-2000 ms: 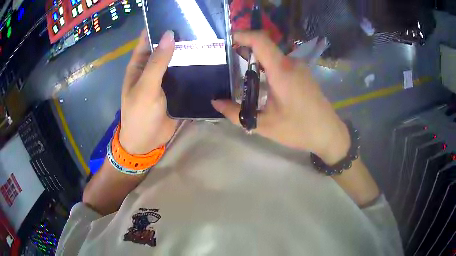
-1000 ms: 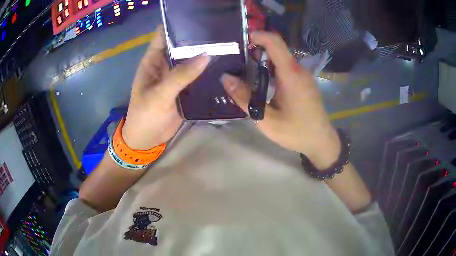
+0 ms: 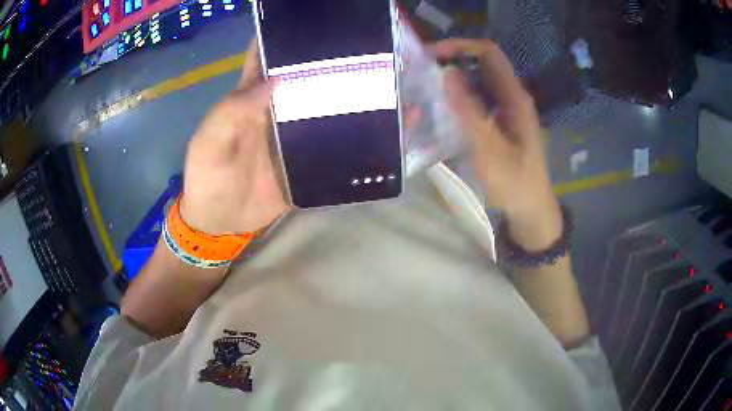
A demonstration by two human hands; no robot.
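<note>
A smartphone (image 3: 337, 152) stands tall at the upper middle, its dark screen crossed by a bright white band with small marks. Its top is cut off by the picture's edge. My left hand (image 3: 233, 156), with an orange wristband, holds the phone by its left side. My right hand (image 3: 502, 120), with a dark bead bracelet, is blurred and off the phone to its right. A whitish sheet (image 3: 429, 104) shows between the phone and my right hand. I cannot tell whether the right fingers grip it.
A red panel (image 3: 132, 20) with glowing keys is at the upper left. A blue crate or stool (image 3: 144, 241) is beside my left forearm. Upright black units (image 3: 674, 321) with red dots stand at the right. Yellow lines (image 3: 189, 80) cross the grey floor.
My right hand has come off the phone and moved right; the dark stick it held is no longer visible. My left thumb has left the screen. More of the whitish sheet shows.
</note>
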